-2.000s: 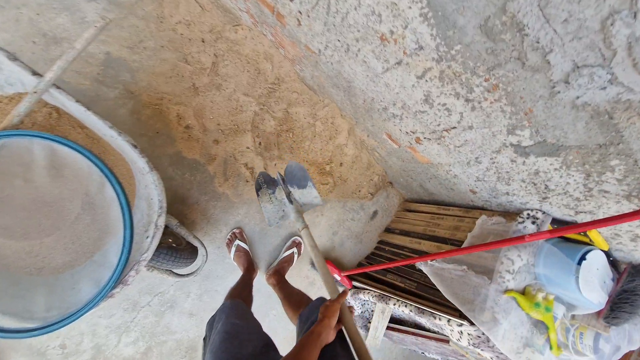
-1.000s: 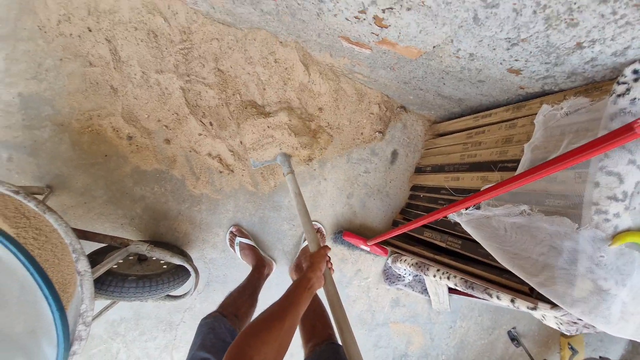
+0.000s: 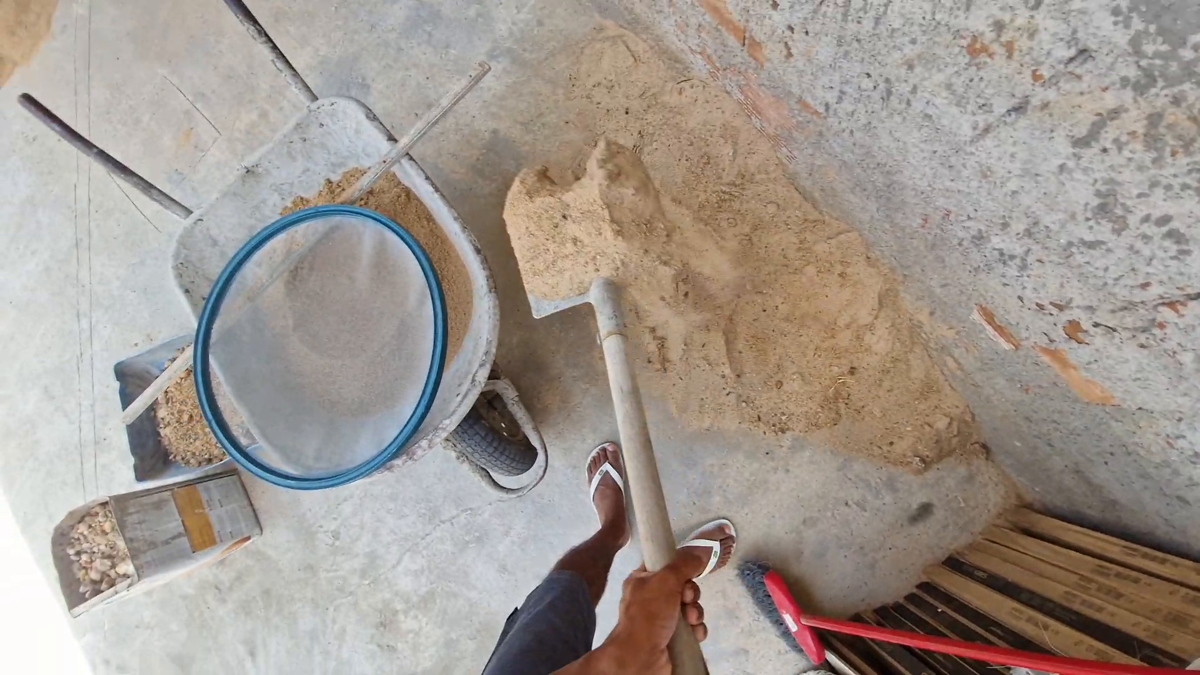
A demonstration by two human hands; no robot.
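Observation:
My left hand (image 3: pixel 656 600) is closed around the wooden handle of a shovel (image 3: pixel 633 422). The shovel's metal blade carries a heaped load of sand (image 3: pixel 562 234) near the left side of the sand pile (image 3: pixel 778 319). Some sand looks blurred at the load's right side. To the left, a round blue-rimmed sieve (image 3: pixel 438 309) lies over a wheelbarrow (image 3: pixel 483 281), across a wooden stick (image 3: pixel 422 127). Sand shows in the barrow and beneath the mesh. My right hand is outside the view.
A tray of coarse sand (image 3: pixel 141 375) and a cut-open carton of pebbles (image 3: pixel 178 520) stand at the left. A rough wall (image 3: pixel 1059 187) borders the pile. A red broom (image 3: pixel 792 619) and stacked flat boxes (image 3: pixel 1078 581) are at the lower right. My sandalled feet (image 3: pixel 609 487) are beside the handle.
The shovel blade, at the pile's near edge a second ago, now bears sand and has moved left toward the wheelbarrow. The view has swung left.

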